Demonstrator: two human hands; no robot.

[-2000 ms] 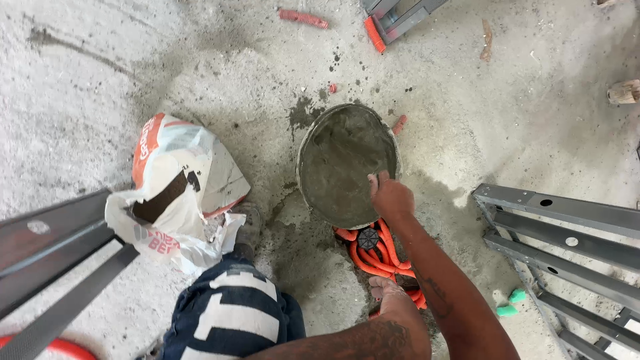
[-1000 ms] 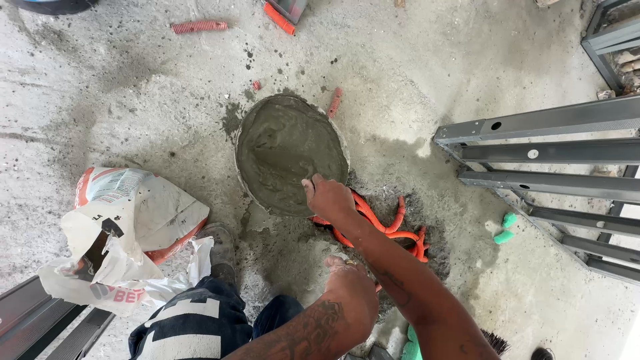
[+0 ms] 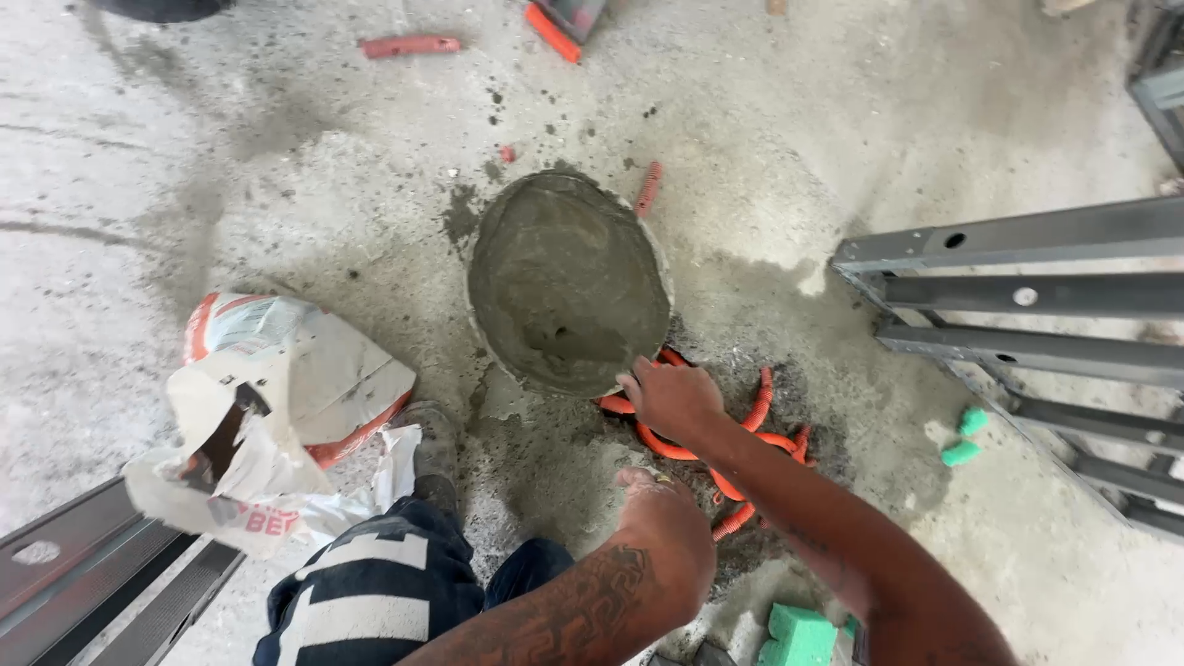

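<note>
A round bucket (image 3: pixel 657 250) full of wet grey mortar (image 3: pixel 569 268) stands on the concrete floor. The mortar has a rough, slightly pitted surface near the side closest to me. My right hand (image 3: pixel 671 398) has its fingers curled at the bucket's lower right rim. Below it, my left hand (image 3: pixel 652 499) is off the bucket, its fingers partly hidden; whether it holds anything does not show. Orange corrugated conduits (image 3: pixel 666 449) coil on the floor beneath and beside my right hand and forearm. To the left lies a torn white and red bag (image 3: pixel 338 375) with printing on it.
Grey metal framing (image 3: pixel 1027 240) juts in from the right, and more metal profiles (image 3: pixel 83 564) cross the lower left corner. Green pieces (image 3: pixel 962 453) and a green block (image 3: pixel 797 636) lie on the floor. Short conduit pieces (image 3: pixel 412 45) are scattered beyond the bucket. My shoe (image 3: pixel 433 449) stands beside the bag.
The mortar surface has changed shape, with small dark pits now near my side. My right hand stays at the bucket's rim. The view has shifted.
</note>
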